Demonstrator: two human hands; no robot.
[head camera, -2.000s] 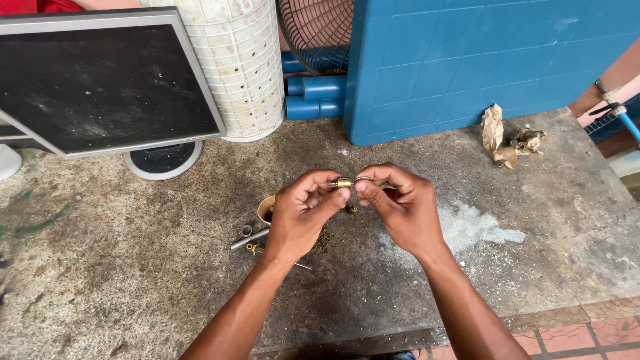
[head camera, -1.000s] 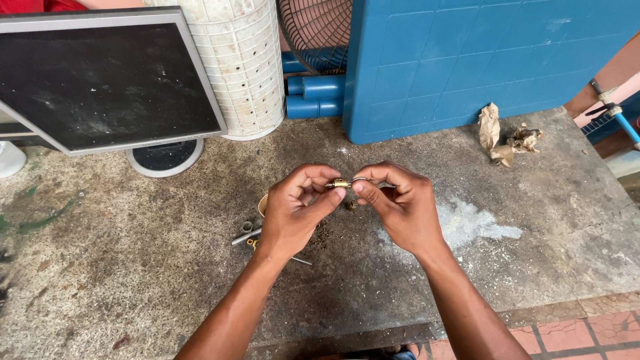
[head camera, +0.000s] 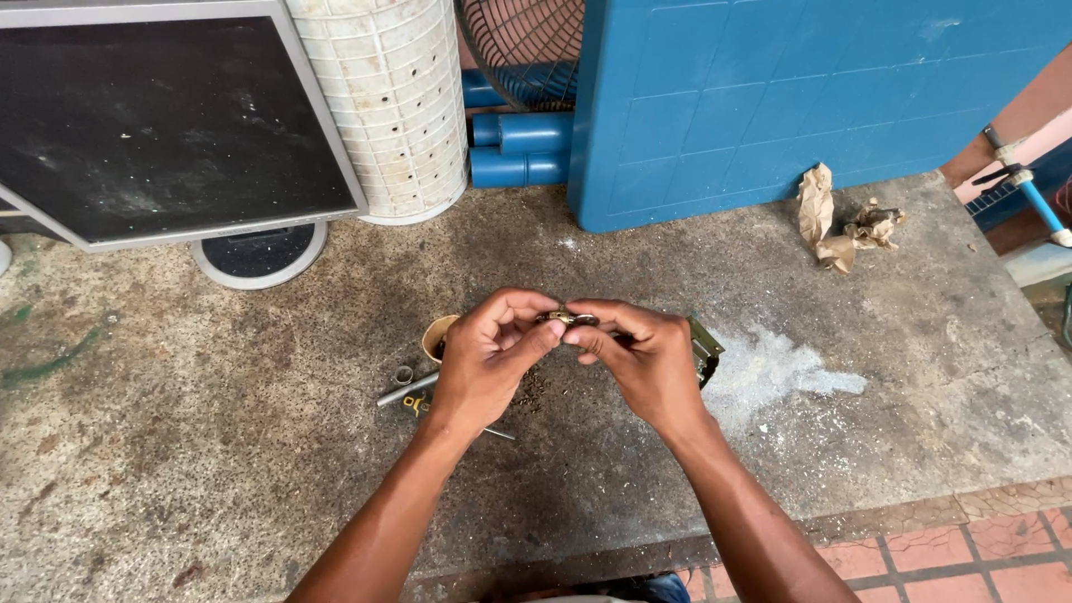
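A small brass-coloured metal part (head camera: 559, 317), possibly a lock cylinder, is pinched between my two hands above the concrete tabletop. My left hand (head camera: 494, 356) holds its left end between thumb and fingers. At its right end, my right hand (head camera: 643, 352) grips a thin metal piece, perhaps a key or ring. Behind my left hand are a small tan cup (head camera: 435, 337), partly hidden, a metal ring (head camera: 404, 374), a metal rod (head camera: 408, 389) and a yellow-and-black item (head camera: 415, 404). A green metal object (head camera: 706, 343) shows beyond my right hand, mostly covered by it.
A dusty monitor (head camera: 167, 126) stands at the back left, beside a white perforated cylinder (head camera: 394, 109). Blue pipes (head camera: 528, 167) and a fan grille (head camera: 532, 50) are behind a large blue plastic panel (head camera: 754, 109). Crumpled brown paper (head camera: 815, 209) and whitish powder (head camera: 779, 368) lie at the right.
The green metal object now shows beside my right hand, where earlier frames do not show it. Both hands stay together around the small part.
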